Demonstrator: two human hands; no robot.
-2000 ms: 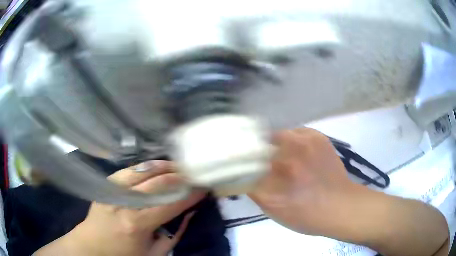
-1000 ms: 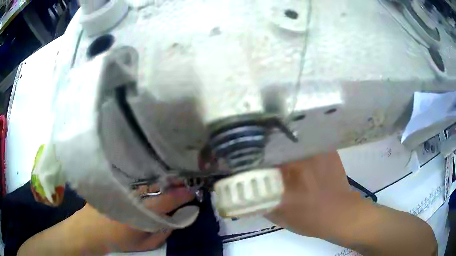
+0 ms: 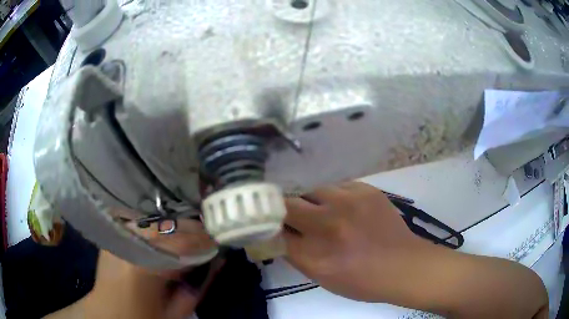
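The cream-white sewing machine head (image 3: 243, 75) fills the upper view, with its ribbed tension dial (image 3: 243, 213) in front. Dark garment cloth (image 3: 234, 290) lies below the head, under and around my left hand. My left hand (image 3: 150, 274) is on the cloth at the lower left, partly hidden by the curved take-up lever guard (image 3: 65, 180); its fingertips are hard to see. My right hand (image 3: 337, 233) is bent behind and right of the dial, over the bed; its fingertips are hidden by the dial and head. The needle area is mostly hidden.
Black thread snips (image 3: 437, 228) lie on the white bed right of my right hand, beside a thin metal rod (image 3: 399, 197). A white paper label (image 3: 515, 118) hangs from the machine arm. The cloth-wrapped projection (image 3: 42, 218) is at left. A printed scale runs along the right front edge.
The view has sharpened and shifted, so the head and dial sit further left than a second ago. The snips show more fully again. Both hands stay low around the needle area.
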